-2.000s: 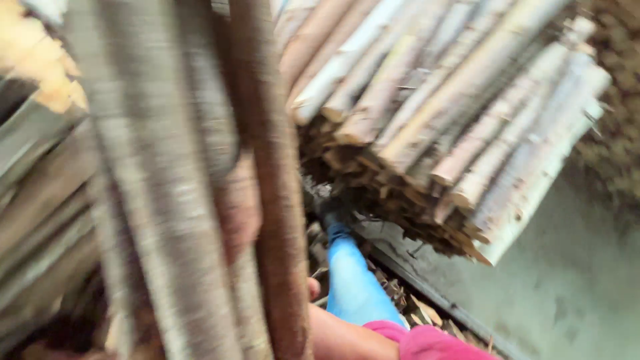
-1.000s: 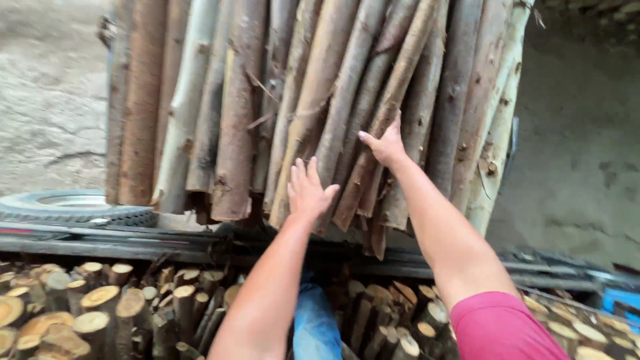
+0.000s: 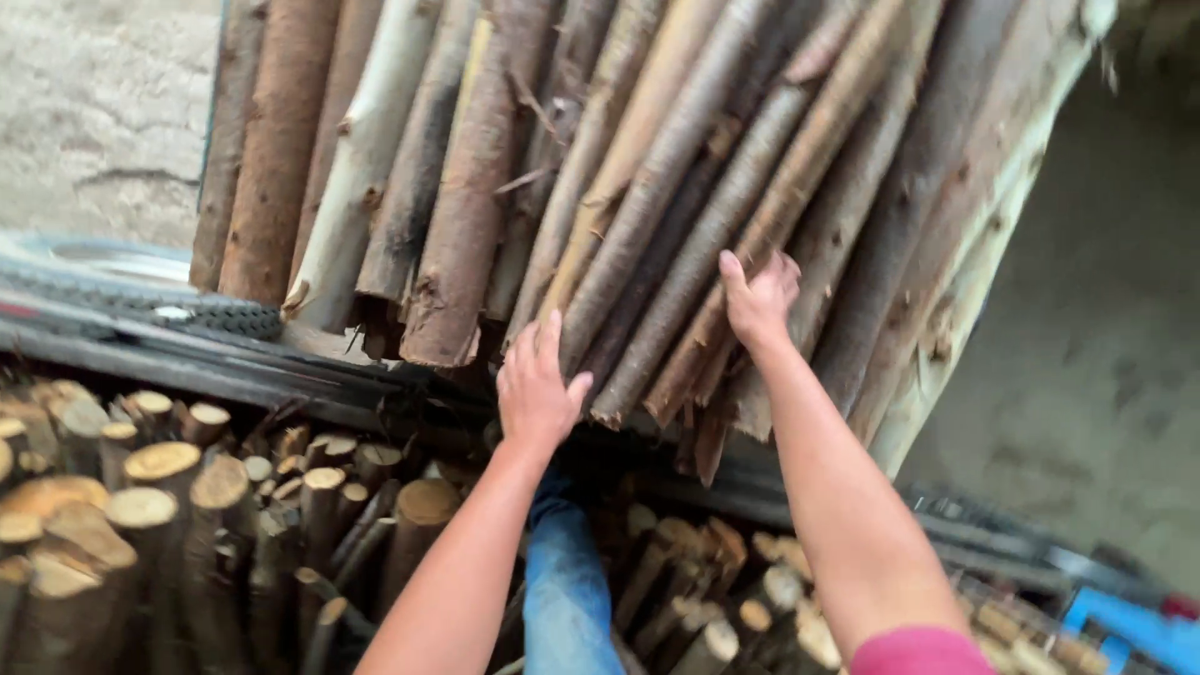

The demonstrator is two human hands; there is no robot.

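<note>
A broad stack of long debarked and bark-covered wooden poles (image 3: 450, 216) fills the upper middle of the view, their lower ends toward me. My left hand (image 3: 541, 382) lies against the lower ends of thin poles near the stack's middle, fingers spread over them. Farther right, my right hand (image 3: 761, 295) is on a thin brown pole (image 3: 797, 202), thumb on its left side and fingers beyond its right side; whether it grips the pole cannot be told.
Below is a mass of upright cut logs (image 3: 141, 506). A dark metal rail (image 3: 281, 366) runs between them and the poles. A tyre (image 3: 187, 309) lies at left beside a rough wall (image 3: 103, 122). A blue object (image 3: 1139, 633) is at lower right. My jeans-clad leg (image 3: 567, 591) stands among the logs.
Two seconds ago poles were close in front of me at left, by a hand. Since one second ago, my left hand has stayed near the pole ends and my right hand on the stack; the view is closer.
</note>
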